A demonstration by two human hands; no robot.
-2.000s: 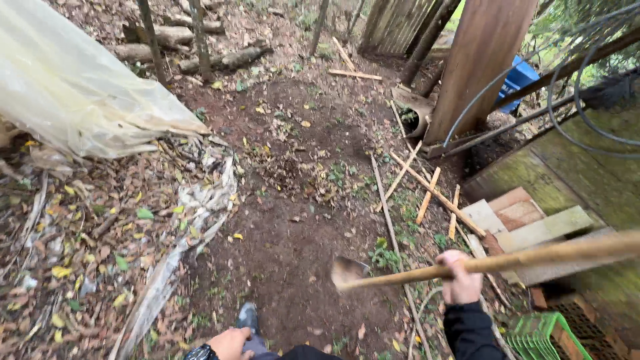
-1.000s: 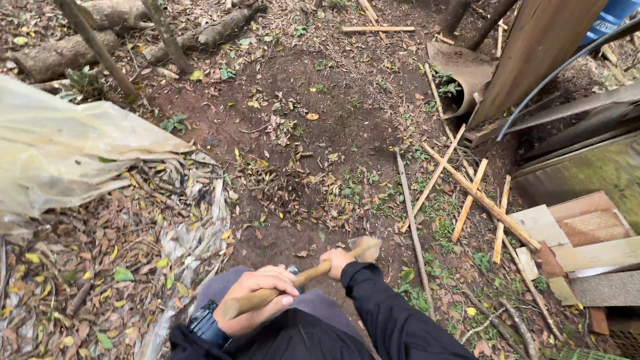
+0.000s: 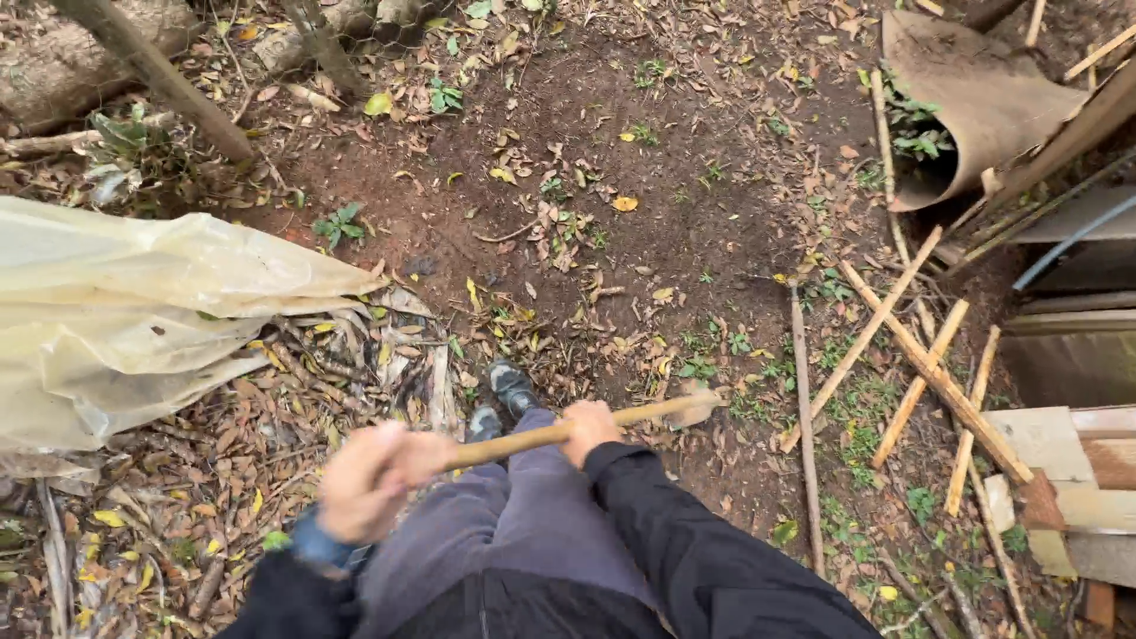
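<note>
A hoe with a long wooden handle (image 3: 519,441) lies across the view in front of my legs, its metal blade (image 3: 695,406) to the right, low over the soil and blurred. My right hand (image 3: 588,429) grips the handle nearer the blade. My left hand (image 3: 377,475), blurred, is at the handle's left end; its fingers seem wrapped around it, with the very end hidden by the hand. Below are my two shoes (image 3: 512,389) among leaf litter and bare brown soil.
Translucent plastic sheeting (image 3: 133,319) lies at left. Logs (image 3: 80,67) and thin posts (image 3: 160,75) stand upper left. Right of the soil are a long stick (image 3: 806,426), crossed wooden strips (image 3: 932,368), a curled brown sheet (image 3: 985,98) and stacked boards (image 3: 1100,515).
Two seconds ago only my right hand held the hoe handle, which pointed off to the right; my left hand was off it. Both hands came onto it by one second ago. The view has shifted.
</note>
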